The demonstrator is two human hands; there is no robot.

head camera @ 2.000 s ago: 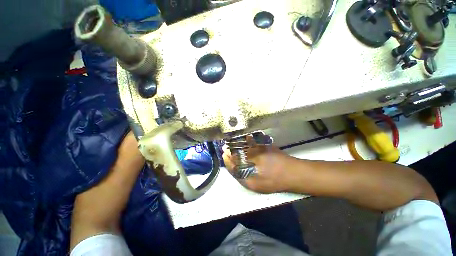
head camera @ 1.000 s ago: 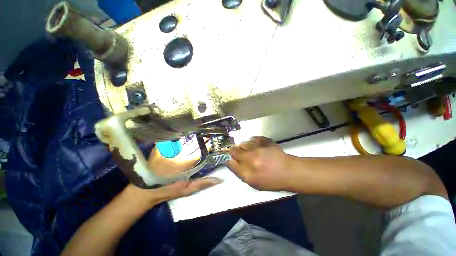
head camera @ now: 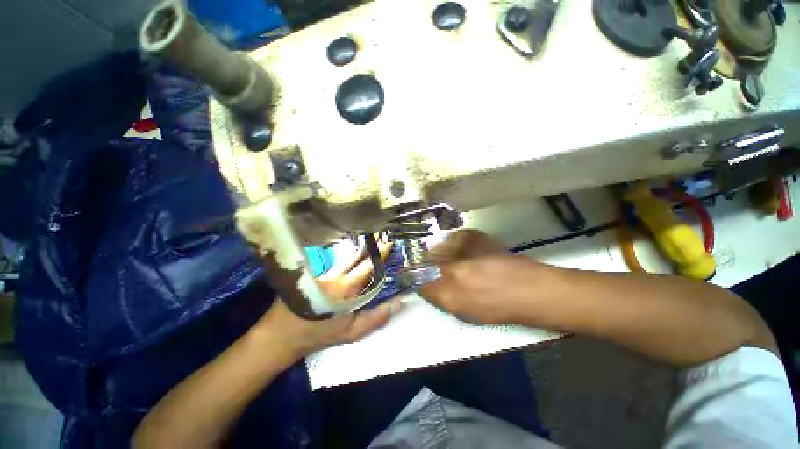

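Note:
The shiny navy puffer jacket (head camera: 132,254) fills the left side and hangs down past the table. A narrow dark-blue edge of it (head camera: 396,282) lies below the presser foot area of the cream sewing machine (head camera: 491,114). My left hand (head camera: 338,307) is partly behind the worn take-up lever guard (head camera: 294,263), its fingers on the dark-blue edge. My right hand (head camera: 469,276) is beside the spring and presser bar parts (head camera: 417,250), fingers bent at the cloth; its fingertips are partly hidden. The needle point cannot be made out.
A thick metal post (head camera: 206,57) sticks up from the head end. Yellow-handled snips (head camera: 671,232) lie under the arm, with a slotted dark tool (head camera: 566,211) nearby and a red handle (head camera: 783,198) at far right. The white table's front edge (head camera: 421,351) runs below my hands.
My left hand came from beside the jacket to the front of the needle area, behind the guard. My right hand stays beside the spring. The camera view shifted left and back.

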